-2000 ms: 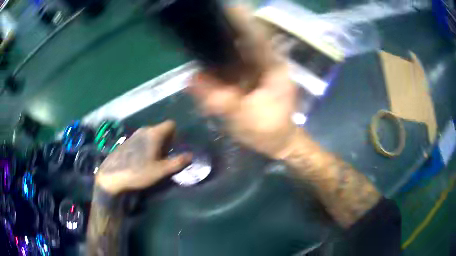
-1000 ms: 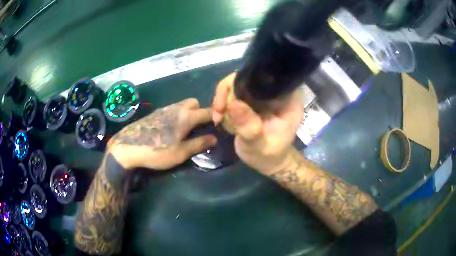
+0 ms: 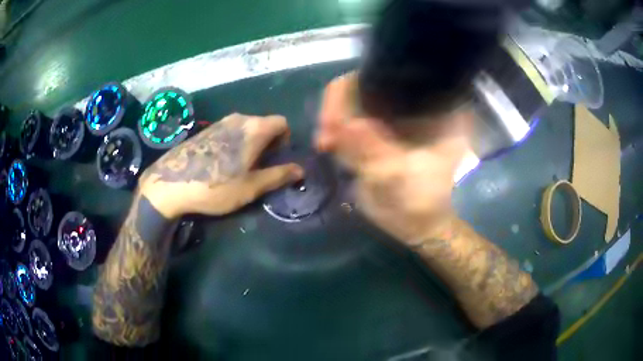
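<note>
A dark round disc with small holes, like a back cover point(image 3: 299, 201), lies on the dark green bench in front of me. My left hand point(image 3: 218, 169) holds its left side, thumb on its top face and fingers at its far edge. My right hand point(image 3: 398, 166) is blurred and closed around the lower end of the electric screwdriver point(image 3: 430, 60), a large dark cylinder close to the camera. My right hand is right of the disc, apart from it. The driver's tip is hidden or too blurred to see.
Round LED light units point(image 3: 166, 116) stand clustered at the left, some glowing green or blue. The screw feeder point(image 3: 504, 106) is partly behind the driver, with a clear plastic tub point(image 3: 582, 74) beyond. A tape roll point(image 3: 544, 211) and cardboard piece point(image 3: 596, 169) lie at right. A pale metal strip point(image 3: 282, 56) crosses behind.
My right hand and the driver have moved right, away from the disc, showing more of its face. My left hand stays on the disc. The lamps sit slightly higher and further left in view.
</note>
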